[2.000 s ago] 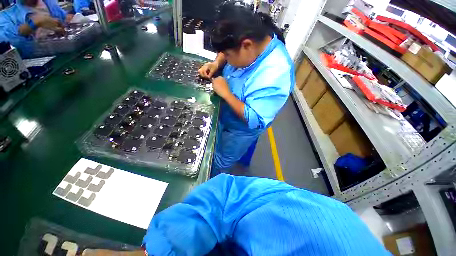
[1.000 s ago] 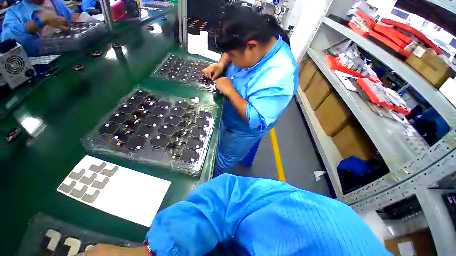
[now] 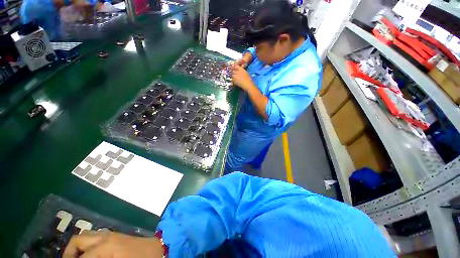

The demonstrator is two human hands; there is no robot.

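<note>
My right hand [image 3: 113,245] is at the bottom left, bare, palm down and partly cut off by the lower edge. Its bent fingers rest over the near clear blister tray [image 3: 45,207]; the fingertips are hidden, so I cannot tell if they hold anything. Cream L-shaped pads [image 3: 63,220] show on dark modules beyond the fingers. My left hand is out of the picture. The white release liner sheet [image 3: 151,184] lies behind the near tray, with several grey L-shaped pads [image 3: 106,164] on its left part.
A larger blister tray of black modules [image 3: 174,121] lies beyond the sheet on the green bench [image 3: 75,121]. A person in a blue smock [image 3: 292,75] works at another tray [image 3: 194,65]. Shelves with boxes [image 3: 348,121] stand right of the aisle. A white fan unit [image 3: 35,46] is far left.
The whole view has shifted, so the bench items sit further right and the near tray shows more. More of my right hand is now visible over that tray. The sheet and trays look unmoved.
</note>
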